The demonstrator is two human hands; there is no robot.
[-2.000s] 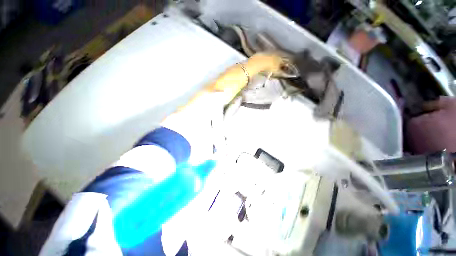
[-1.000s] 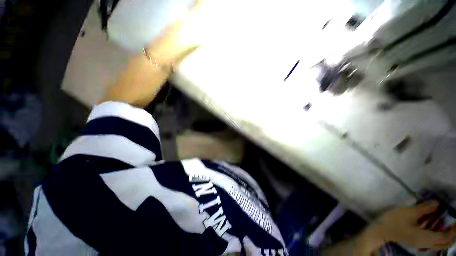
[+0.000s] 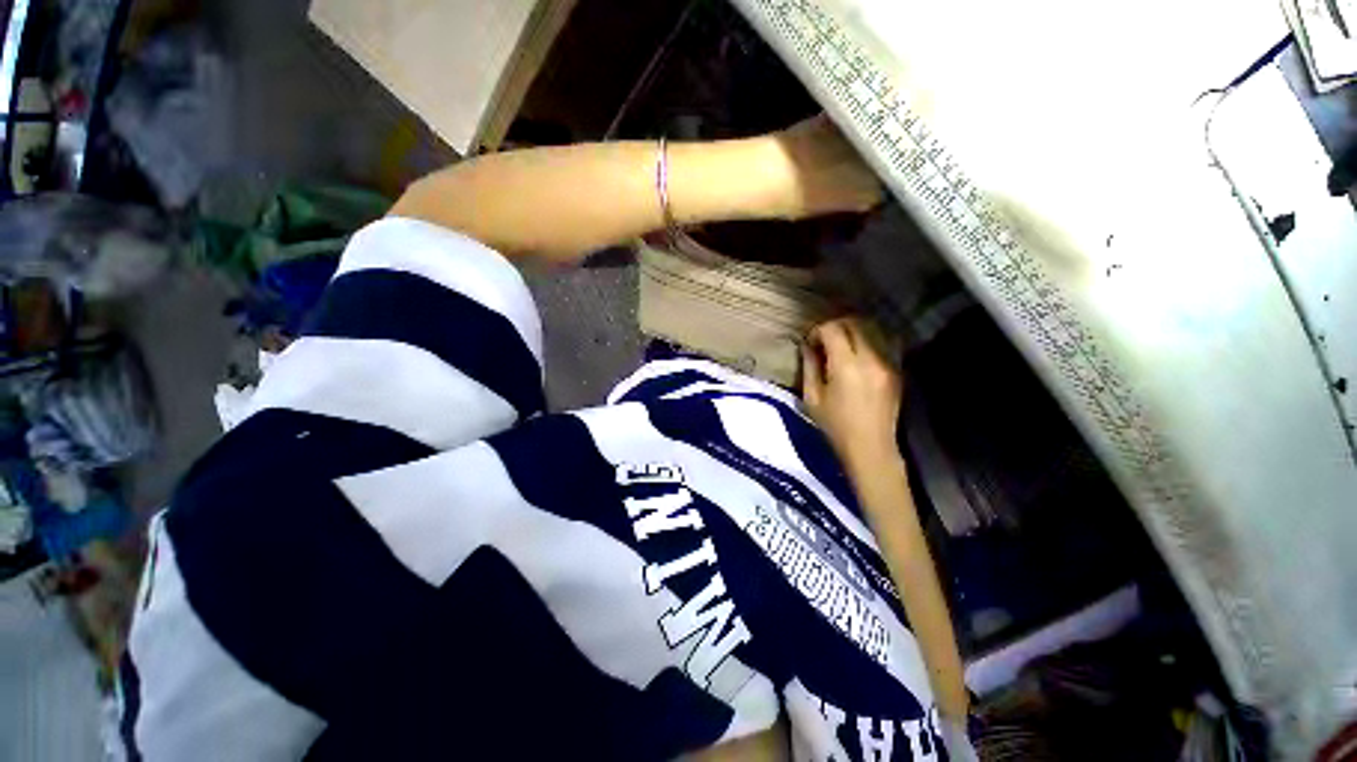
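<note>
A pile of stacked beige pieces point(image 3: 714, 308) lies at lap level, below the table's front edge. My right hand point(image 3: 853, 380) is at the near right end of the pile, its fingers curled on the pieces' edge. My left hand point(image 3: 836, 167) is beyond the pile, at the table's edge. It is dark and blurred, its fingers cannot be made out, and anything in it is hidden.
The white machine table point(image 3: 1101, 223) curves down the right side with a ruler-marked edge. A pale board point(image 3: 439, 60) stands at the top left. Bags and cloth bundles point(image 3: 104, 253) are at the far left. Dark clutter lies under the table.
The view has swung down from the tabletop to the lap. My left hand has moved off the tabletop to its edge. My right hand has left the red-handled thing and moved to the beige pile.
</note>
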